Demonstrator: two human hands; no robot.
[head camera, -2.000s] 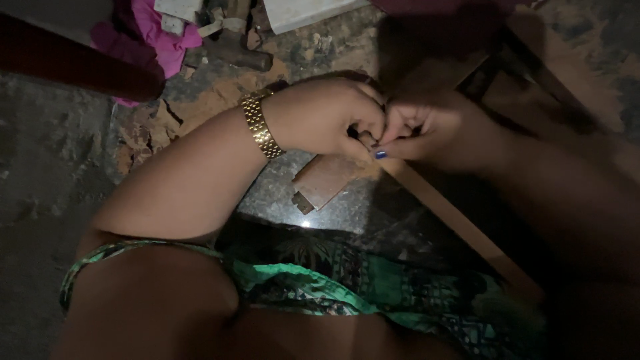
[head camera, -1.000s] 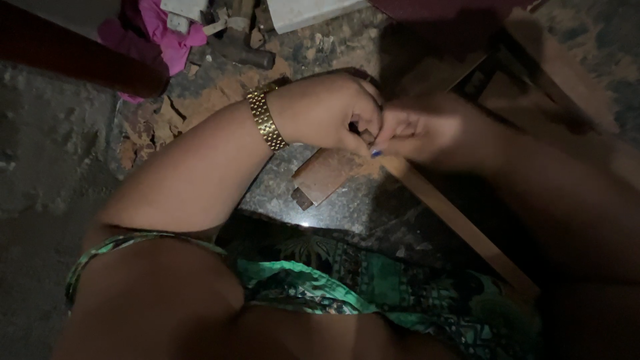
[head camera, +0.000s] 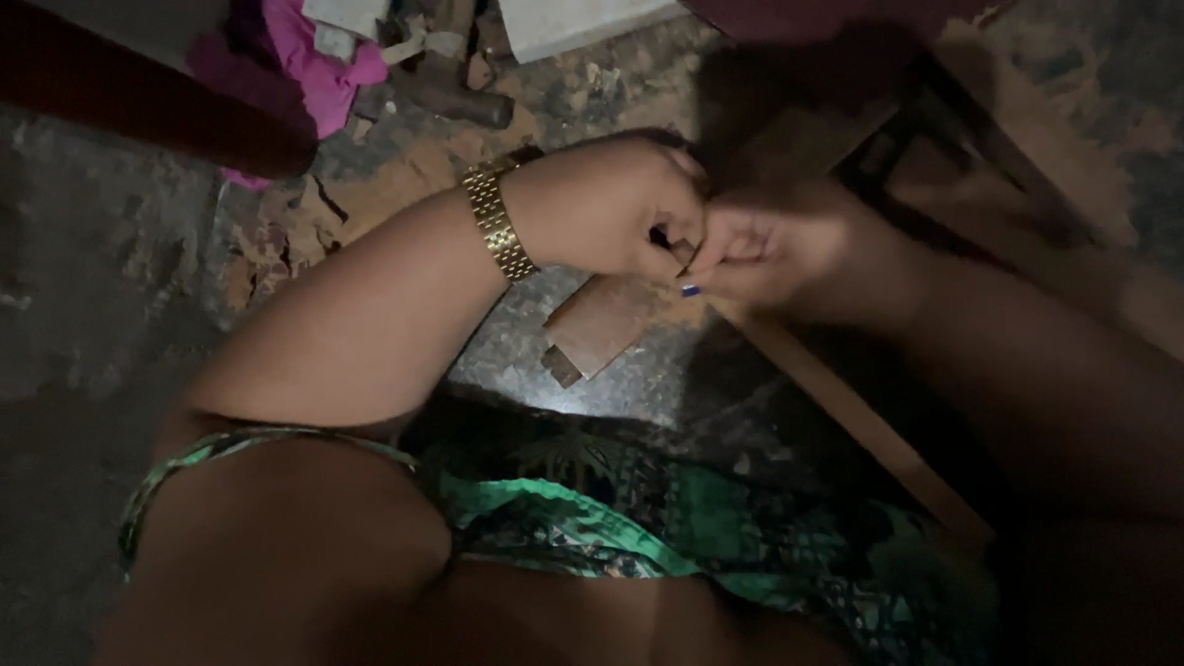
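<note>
My left hand (head camera: 624, 208), a gold link band (head camera: 499, 222) on its wrist, is curled with its fingertips against those of my right hand (head camera: 777, 245). Both sets of fingers are bent inward and meet above the work surface. A small brownish bit shows at the gap between them, too dim to name; whether either hand grips it is unclear. A blue-painted nail shows on my right hand. Just below the hands lies a flat brown piece (head camera: 606, 324) with a darker stub at its lower end. From beneath my right hand a long flat brown strip (head camera: 851, 416) slants down to the right.
Brown powder and flakes (head camera: 287, 240) are scattered over the dark surface (head camera: 527, 324). A hammer-like tool (head camera: 462, 102), pink cloth (head camera: 324, 83) and a pale slab (head camera: 583, 23) lie at the top. A dark red bar (head camera: 157, 97) crosses upper left; a dark angular frame (head camera: 1008, 166) sits upper right.
</note>
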